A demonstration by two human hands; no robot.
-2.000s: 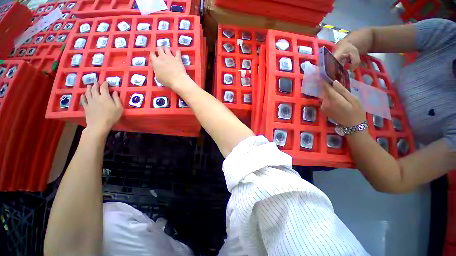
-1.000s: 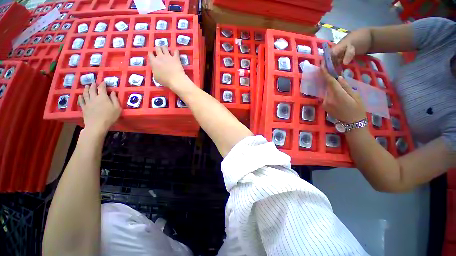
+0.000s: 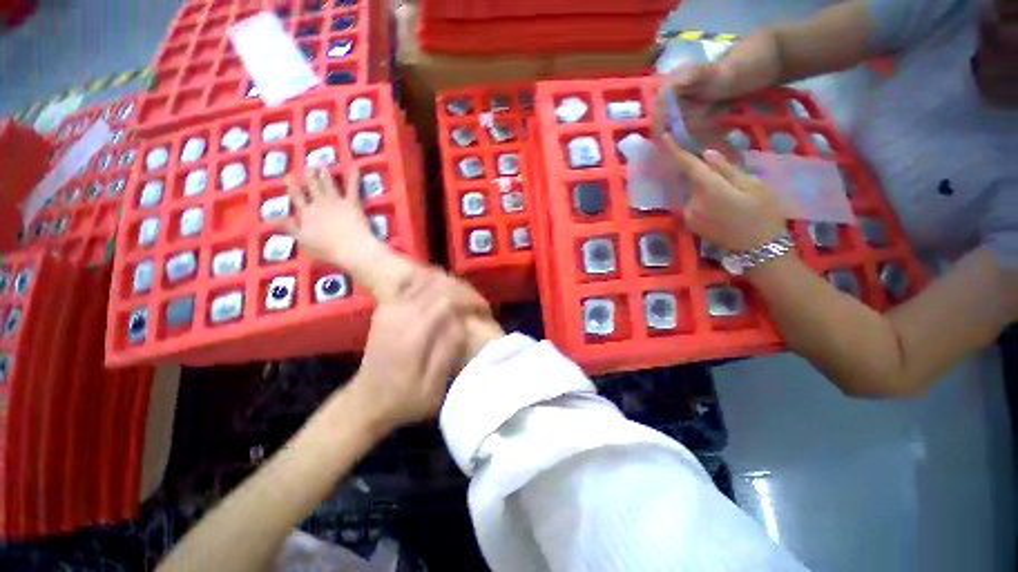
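Observation:
A red foam tray (image 3: 251,335) on a stack holds rows of silver-white square units (image 3: 227,261); several in its front row show a dark round centre (image 3: 279,293). One pocket (image 3: 231,212) near its middle is empty. My right hand (image 3: 326,212) lies over the tray's right part with the fingers spread, holding nothing visible, and hides some units. My left hand (image 3: 419,341) is wrapped around my right forearm just behind the wrist, in front of the tray's right corner.
Another person's hand (image 3: 731,207) with a metal wristwatch is over the right tray (image 3: 670,349), near a phone seen edge-on (image 3: 676,117). A narrower tray (image 3: 488,268) stands between. A white slip (image 3: 274,58) lies on the tray behind. More red trays are stacked at left.
My left hand has left the tray's front edge and moved right onto my right forearm. My right hand's fingers have spread. The view has shifted, showing more of the tray behind.

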